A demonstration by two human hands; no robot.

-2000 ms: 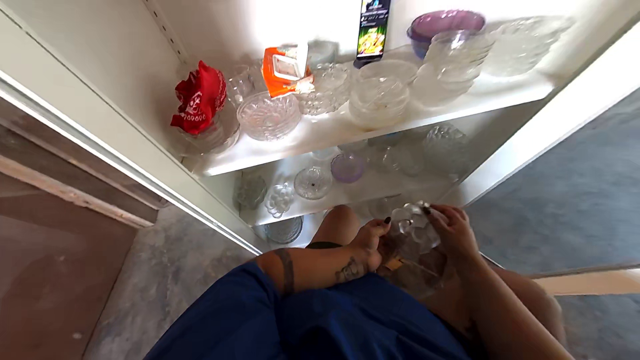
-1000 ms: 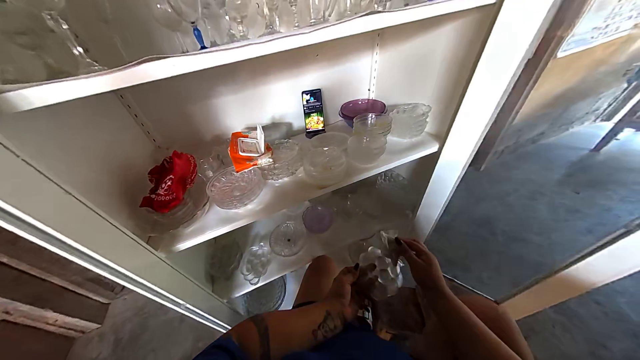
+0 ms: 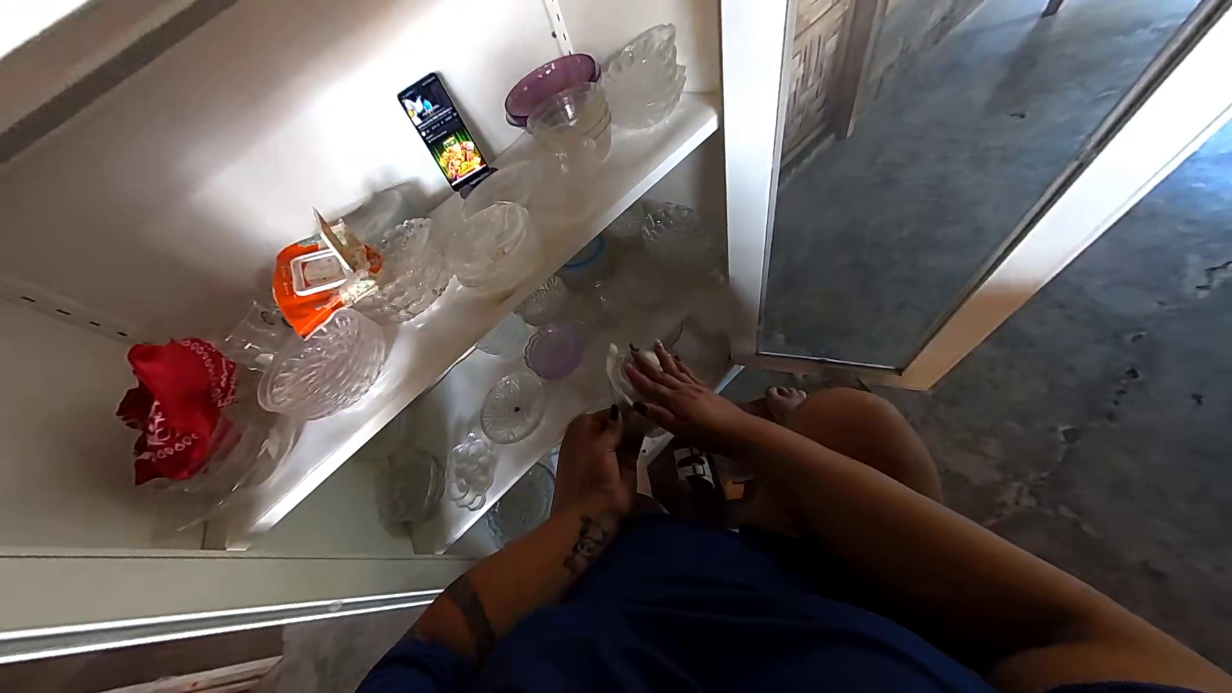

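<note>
A clear glass dish with a scalloped rim (image 3: 619, 373) is between my hands, above my lap at the lower shelf's edge. My right hand (image 3: 676, 390) lies over it with fingers spread, hiding much of it. Just below and to the left, my left hand (image 3: 599, 452) is close to its underside; whether the fingers grip it is hidden. On the lower shelf near my left hand are a round cut-glass dish (image 3: 512, 408), a purple glass dish (image 3: 553, 350) and a lobed glass dish (image 3: 472, 470).
The upper shelf holds a red bandana (image 3: 183, 404), an orange packet (image 3: 303, 284), stacked glass bowls (image 3: 491, 243), purple bowls (image 3: 549, 87) and a leaning phone (image 3: 446, 132). A framed glass door (image 3: 828, 362) stands at the right. My knee (image 3: 866, 428) is beside my right forearm.
The view has swung and tilted. My right hand, at the dish's edge before, now lies flat across it. The dish's petal-like rim, plainly visible a second ago, is now largely covered.
</note>
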